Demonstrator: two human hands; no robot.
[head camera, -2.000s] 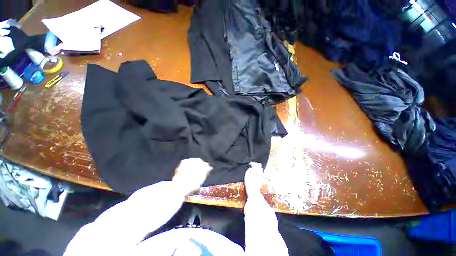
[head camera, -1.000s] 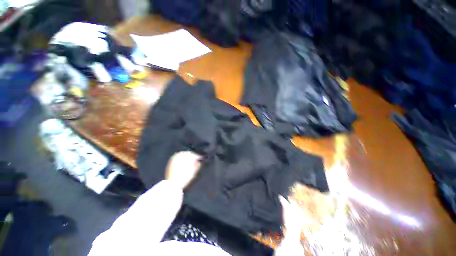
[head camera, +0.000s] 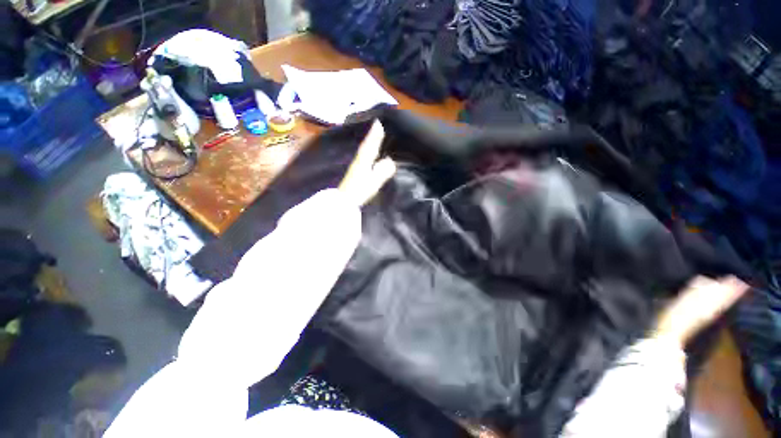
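Observation:
A black garment is spread wide over the table in front of me, its shiny, wrinkled lining facing up and a matte black band along its far and left edges. My left hand is on the far left part, gripping the cloth near the band. My right hand is at the right side, blurred, at the garment's right edge; whether its fingers hold the cloth is not clear. Part of the far edge is raised and blurred.
Paper sheets, a tape roll, a white spool and a spray bottle with a cord are at the far left. Dark garment heaps line the back and right. A blue crate stands beyond the left edge.
The garment has gone from a bunched matte piece to a wide spread with its lining showing. My hands have moved far apart. The view has turned left.

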